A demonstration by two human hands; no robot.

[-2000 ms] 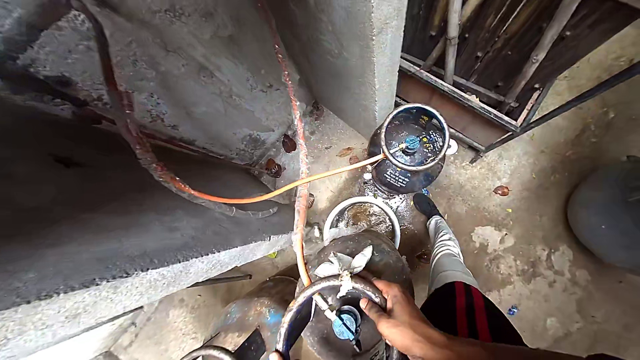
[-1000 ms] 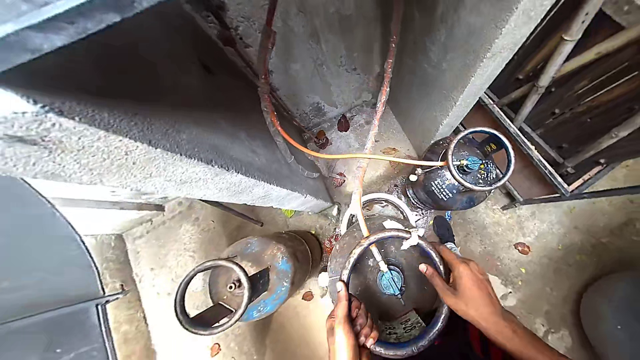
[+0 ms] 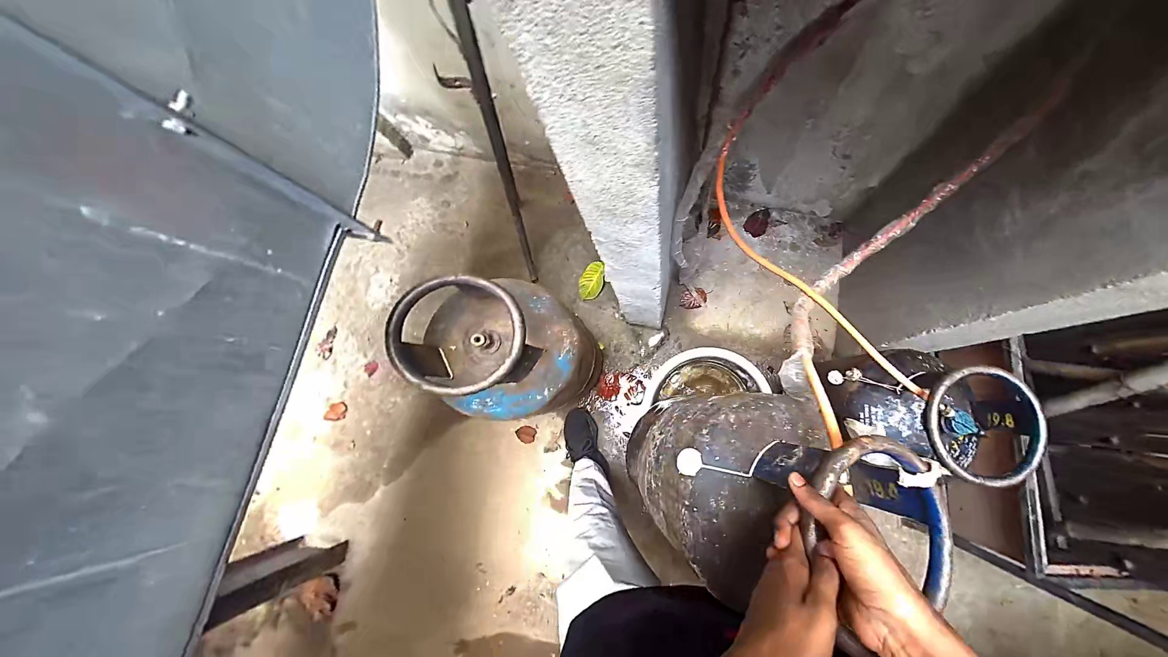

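Close together at the lower right, my left hand (image 3: 792, 584) and my right hand (image 3: 862, 557) both grip the collar ring (image 3: 940, 547) of a dark gas cylinder (image 3: 721, 493), which leans. An orange hose (image 3: 776, 269) runs to a second cylinder (image 3: 876, 401) behind it. Another hose end (image 3: 821, 401) goes down behind the gripped ring; its regulator is hidden. Left of my foot, a worn brown and blue cylinder (image 3: 547, 365) stands with a bare valve. A round white-rimmed basin (image 3: 753, 360) with murky contents lies beyond the gripped cylinder.
A grey metal sheet (image 3: 182, 274) fills the left side. A concrete pillar (image 3: 611, 137) rises in the middle, with a thin metal bar (image 3: 497, 137) beside it. At the right edge are a metal frame (image 3: 1031, 456) and poles. Dry leaves (image 3: 335, 411) lie on the concrete floor.
The view has swung toward the metal sheet. My hands have moved close together on the ring. Two seconds ago my left hand was mostly out of view. The gripped cylinder now leans more plainly.
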